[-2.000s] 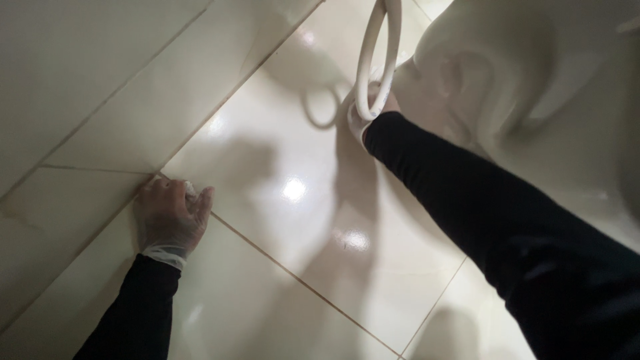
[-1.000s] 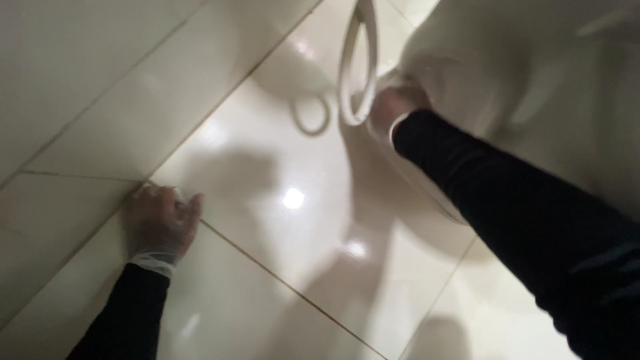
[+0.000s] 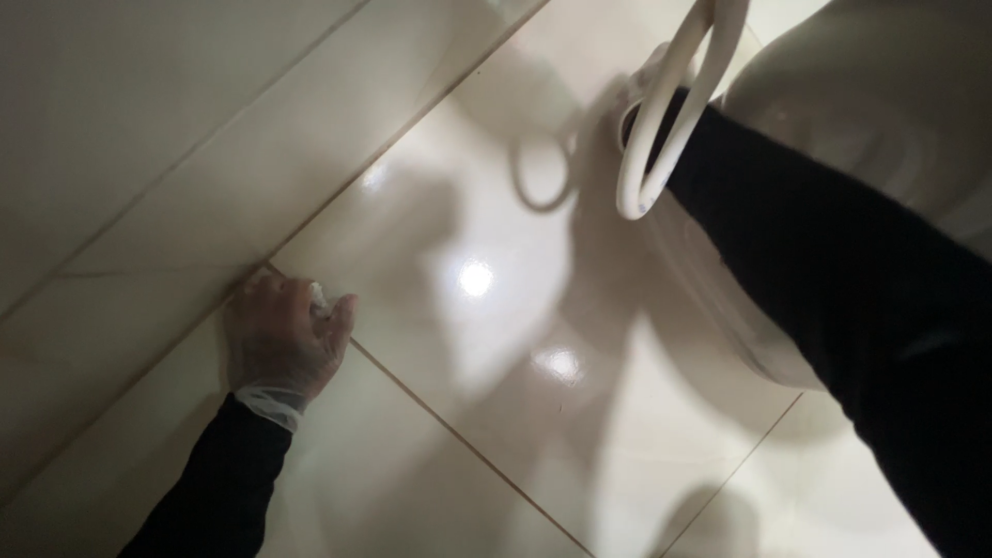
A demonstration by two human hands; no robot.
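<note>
My left hand (image 3: 283, 333), in a clear plastic glove with a black sleeve behind it, rests at the seam where the tiled wall meets the tiled floor. Its fingers curl around a small whitish wad (image 3: 318, 301), perhaps cloth or paper. My right hand (image 3: 647, 74) reaches down at the upper middle, beside the base of a white ceramic fixture (image 3: 821, 101). A hanging loop of white hose (image 3: 637, 182) partly covers that hand and its wrist, so whether it holds anything cannot be seen.
Glossy pale floor tiles (image 3: 480, 341) with thin dark joints lie below, bearing bright reflections and shadows. Pale wall tiles (image 3: 139, 139) rise on the left. The rounded fixture takes up the right side, behind my right sleeve.
My right hand has shifted up, away from the fixture's side where it was a second ago, to behind the hose loop. My left hand has stayed at the wall's foot.
</note>
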